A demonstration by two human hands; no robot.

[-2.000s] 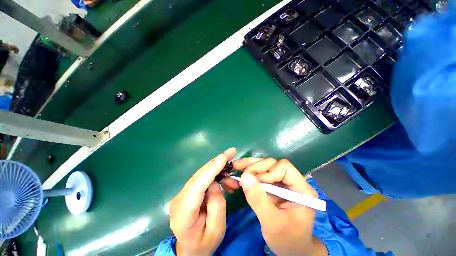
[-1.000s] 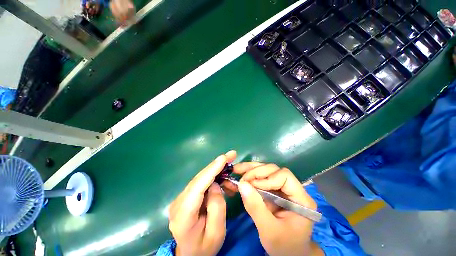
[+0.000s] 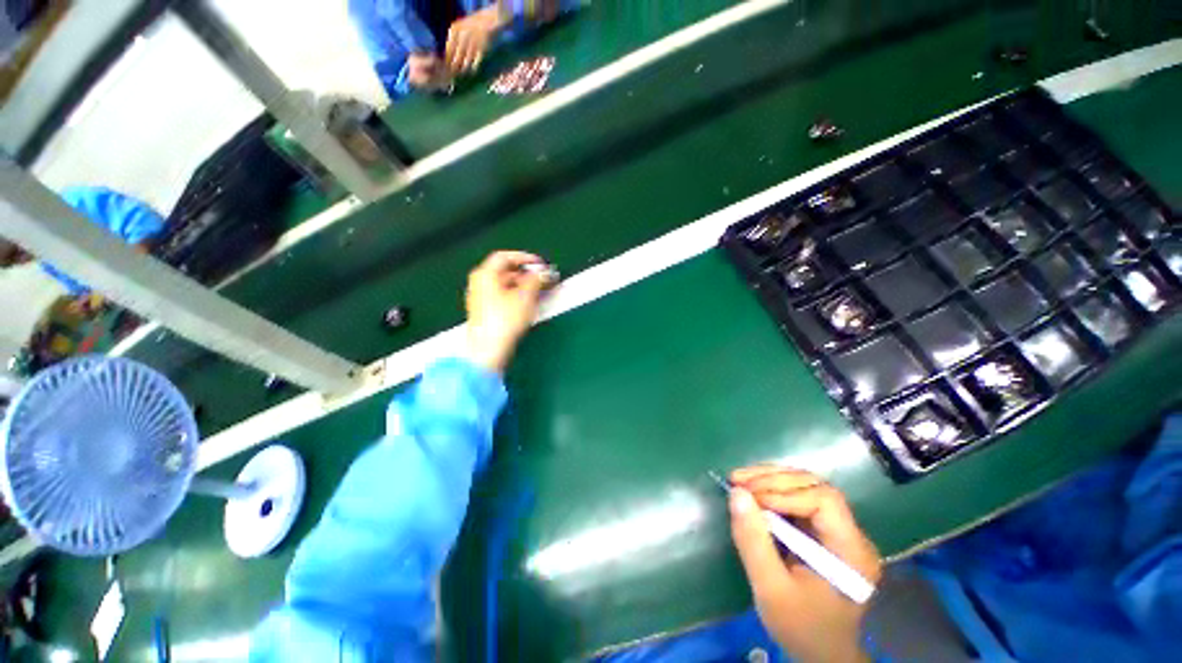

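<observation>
My left hand (image 3: pixel 503 304) is stretched forward over the white rail, with a small dark, shiny unit (image 3: pixel 539 272) at its fingertips. My right hand (image 3: pixel 804 557) is above the green bench near its front edge and holds the tweezers (image 3: pixel 819 554) like a pen, tips pointing up and left, touching nothing. The black blister tray (image 3: pixel 894 284) lies at the right; several pockets along its left and near edges hold shiny units.
A pale blue fan (image 3: pixel 101 453) stands at left. Beyond the white rail (image 3: pixel 648 263), the green belt (image 3: pixel 622 168) carries scattered units. Metal posts rise at upper left. Across the line, a person's hands (image 3: pixel 469 42) are near a reddish-white parts pile (image 3: pixel 524 77).
My left hand has moved away from my right hand, forward to the rail, with the unit. My right hand has shifted slightly right with the tweezers. The view has shifted, showing more at the top left.
</observation>
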